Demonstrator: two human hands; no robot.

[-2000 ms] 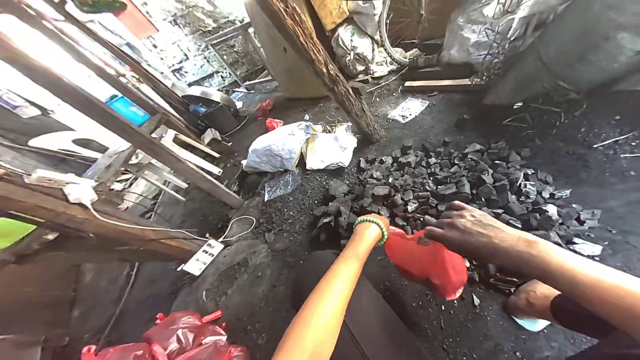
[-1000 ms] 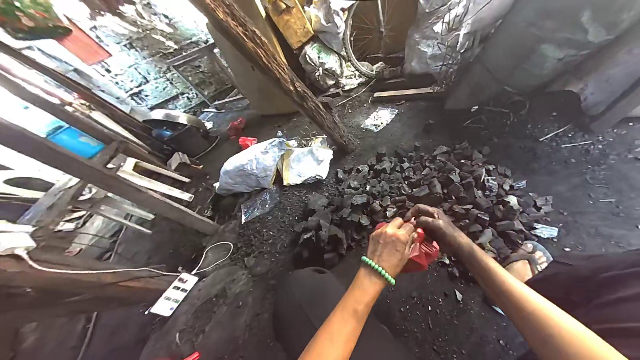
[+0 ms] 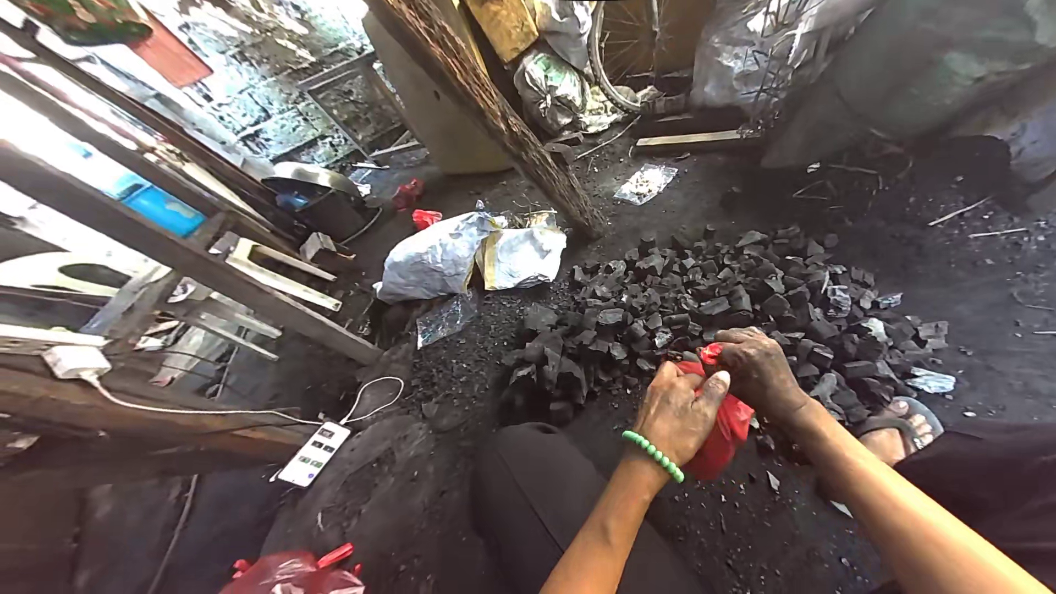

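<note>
A red plastic bag (image 3: 719, 437) hangs between my two hands, in front of a heap of black charcoal lumps (image 3: 701, 289). My left hand (image 3: 681, 408), with a green bead bracelet at the wrist, grips the bag near its top, thumb upward. My right hand (image 3: 759, 367) is closed on the top edge of the same bag, where a bit of red plastic sticks out between the hands. What the bag holds is hidden. Another red plastic bag (image 3: 293, 573), with tied ends, stands at the bottom left edge of the view.
White sacks (image 3: 437, 256) lie behind the heap, beside a leaning wooden post (image 3: 503, 124). A phone (image 3: 315, 454) on a white cable lies at left by a wooden beam (image 3: 165, 412). My sandalled foot (image 3: 899, 429) is right of the heap; a bicycle wheel (image 3: 615, 58) stands behind.
Two seconds ago my right hand was over the bag's side and the bag spread to the right. Now both hands are close together at its top, and the bag hangs below them.
</note>
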